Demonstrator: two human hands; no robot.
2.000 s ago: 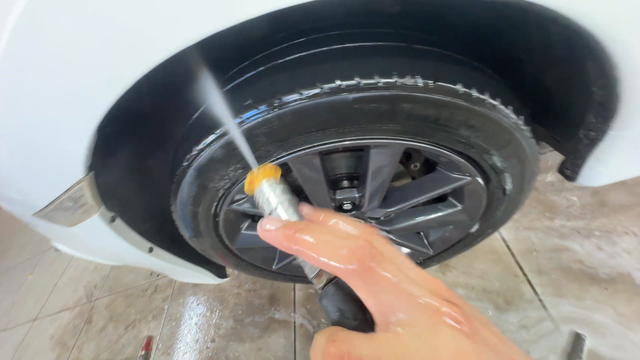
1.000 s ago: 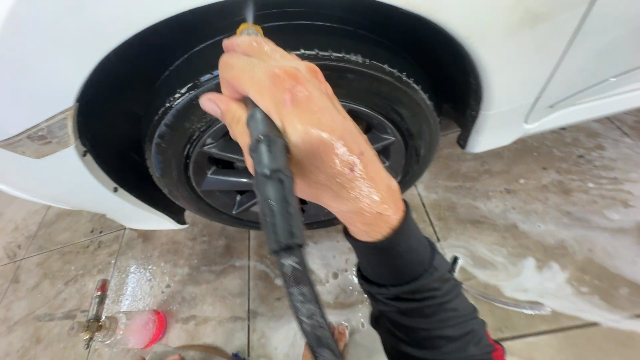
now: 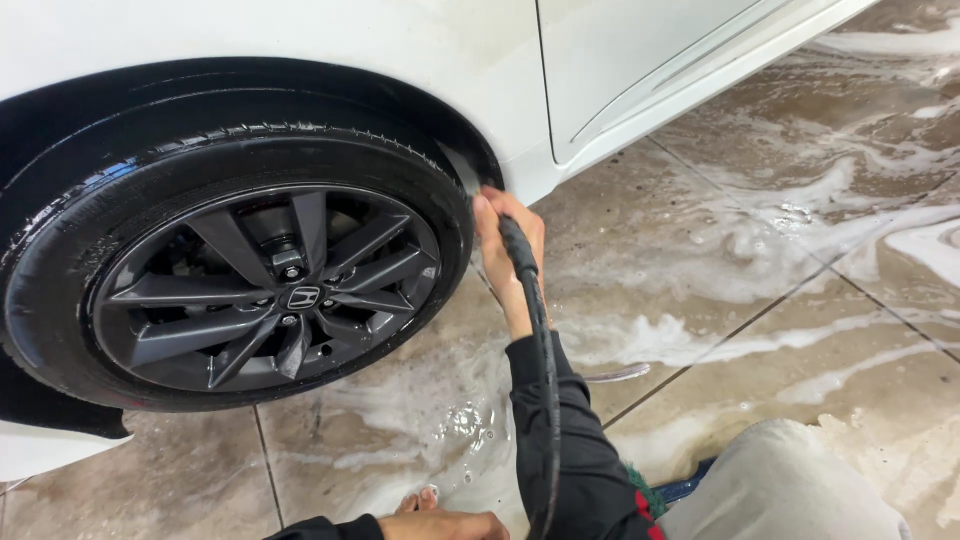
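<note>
My right hand (image 3: 511,247) is closed around a spray nozzle on a black hose (image 3: 546,352), at the rear edge of the wheel arch. A faint spray (image 3: 463,171) leaves its tip into the gap between the black tyre (image 3: 225,161) and the arch liner. The nozzle itself is mostly hidden by my fingers. The dark grey Honda alloy wheel (image 3: 304,298) is wet. Near the bottom edge is my left hand (image 3: 442,525), partly cut off by the frame; whether it holds anything cannot be seen.
The white car's fender (image 3: 420,45) and door (image 3: 637,52) span the top. Suds and water lie on the tiled floor (image 3: 675,247). At the lower right are a knee in light trousers (image 3: 780,480) and a blue-handled brush with green bristles (image 3: 645,487). Bare toes (image 3: 418,499) show beside my left hand.
My right hand has moved with the nozzle from the wheel front and the top of the arch to the arch's rear edge. My left hand has come further into view.
</note>
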